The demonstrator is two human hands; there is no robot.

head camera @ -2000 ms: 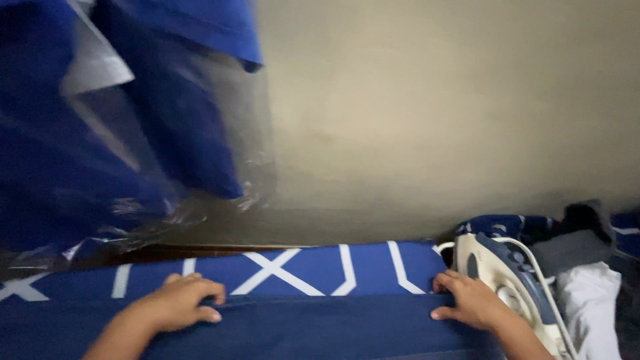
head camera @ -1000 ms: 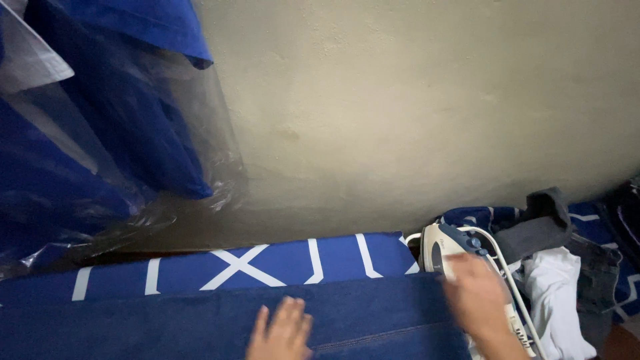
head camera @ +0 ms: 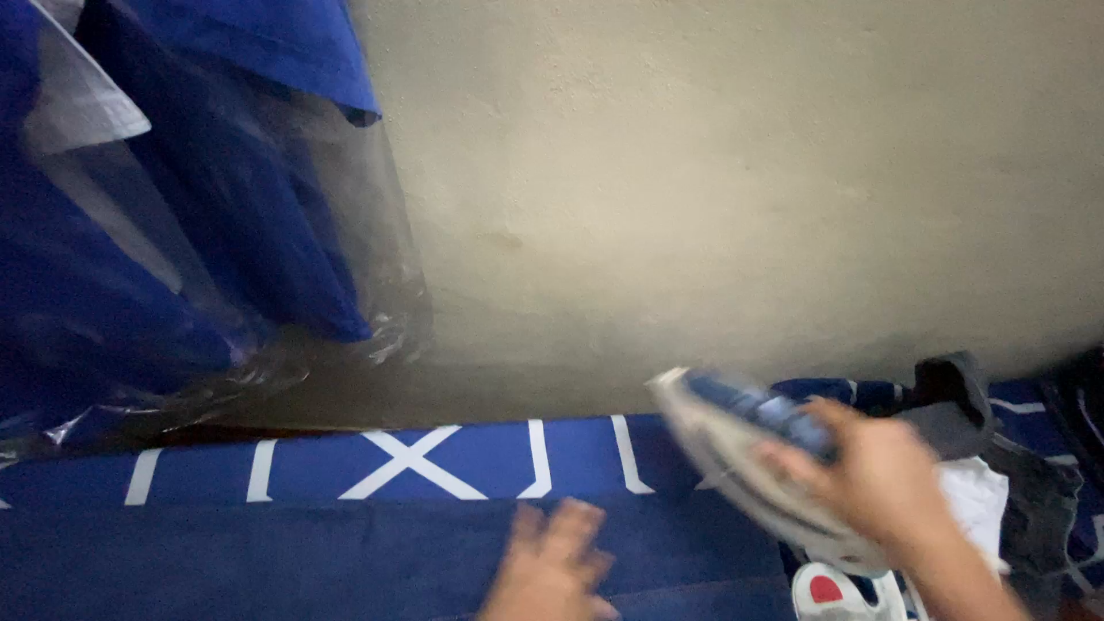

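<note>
My right hand grips a clothes iron by its handle, tilted and blurred, above the right end of the ironing board. A dark blue cloth lies flat along the near part of the board, whose blue cover with white lines shows behind it. My left hand, blurred, is over the cloth at the lower middle with its fingers apart and nothing held. Below the iron is the white iron rest, with a red mark on it.
Blue garments in clear plastic hang at the left. A plain wall rises behind the board. Dark grey clothing and a white cloth lie at the right, over more blue patterned fabric.
My right hand has left the cloth and taken hold of the iron, lifting it off its rest. My left hand has moved from the left part of the cloth toward the right.
</note>
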